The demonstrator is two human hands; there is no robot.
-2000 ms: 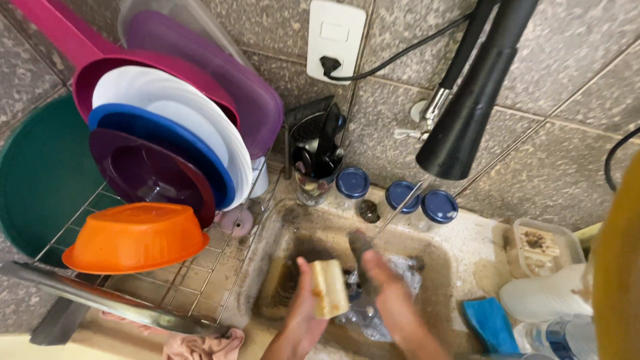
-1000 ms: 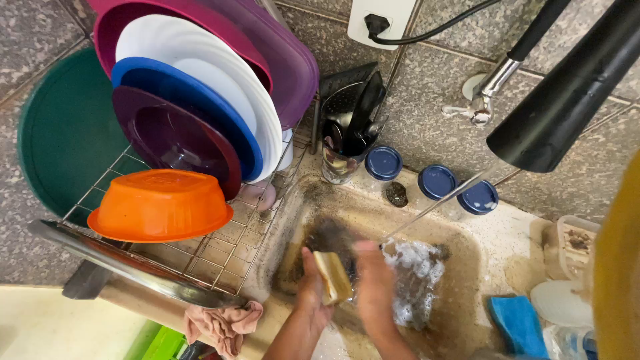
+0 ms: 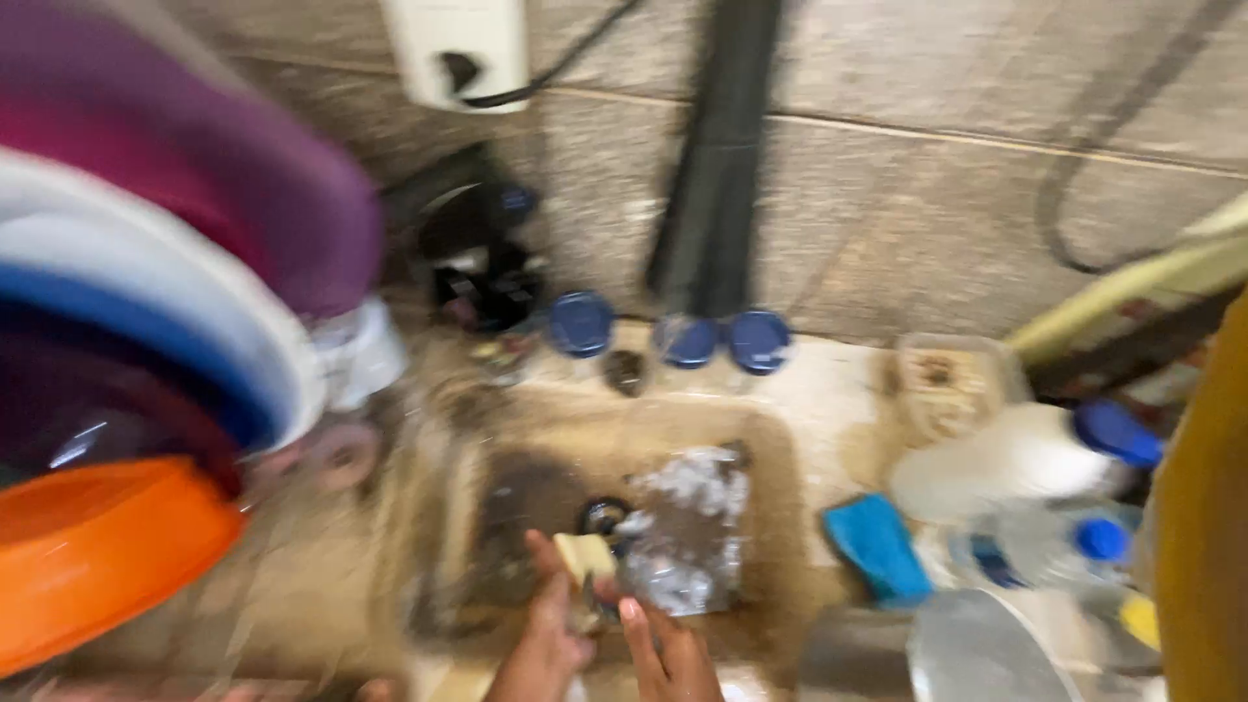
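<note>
Over the near part of the sink basin (image 3: 770, 458) my left hand (image 3: 551, 624) holds a pale yellow block, perhaps a sponge or soap (image 3: 585, 559), by its left side. Close on its right, my right hand (image 3: 668, 643) has its fingers near the block's lower edge; blur hides whether it grips something small and dark there. White suds (image 3: 697, 487) and a clear, shiny item lie in the basin, right of a dark drain ring (image 3: 604, 515). The black faucet (image 3: 717, 195) hangs above the back edge.
Blue-lidded jars (image 3: 581, 324) and a utensil holder (image 3: 483, 263) line the back. A rack at left carries an orange bowl (image 3: 107, 556) and stacked plates. At right are a blue cloth (image 3: 877, 549), a plastic container (image 3: 955, 380), a white bottle (image 3: 1004, 463) and a grey round lid (image 3: 985, 648).
The view has shifted to the right, showing more bottles. My hands have come to the near side of the basin, the pale block still in my left hand.
</note>
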